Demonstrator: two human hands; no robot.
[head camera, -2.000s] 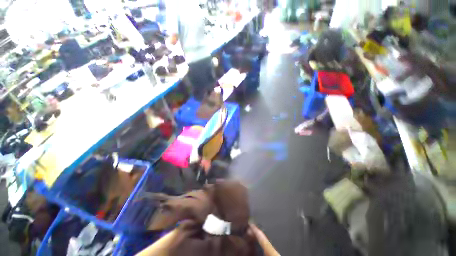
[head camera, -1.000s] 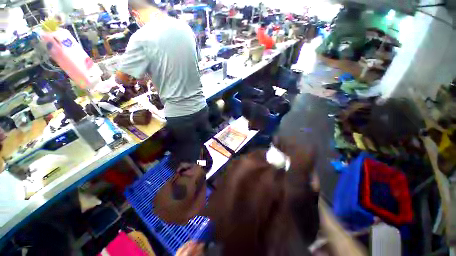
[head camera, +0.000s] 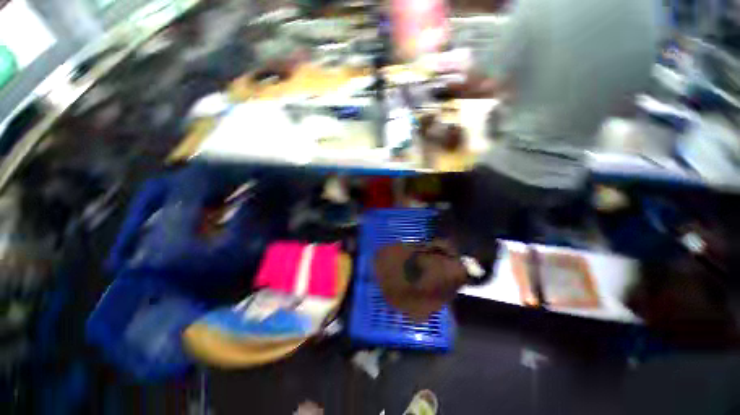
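The view is blurred. A brown sewn piece (head camera: 418, 278) lies on a bright blue slotted crate (head camera: 370, 320) in front of me. A small skin-coloured patch at the bottom edge may be part of my left hand (head camera: 308, 408), but it is too cut off to tell what it does. My right hand is not in view. A dark brown mass (head camera: 690, 304) shows blurred at the right; whether it is the large brown bundle, or held, cannot be told.
A person in a grey shirt (head camera: 568, 81) stands at the long white worktable (head camera: 268, 142). A pink item (head camera: 280, 267) lies left of the crate, near blue containers (head camera: 146, 324). A low white board (head camera: 621, 284) is at the right. A shoe (head camera: 422, 403) shows below.
My view has swung left, so the crate and person now appear further right. The large brown bundle in front of me has left the centre of view.
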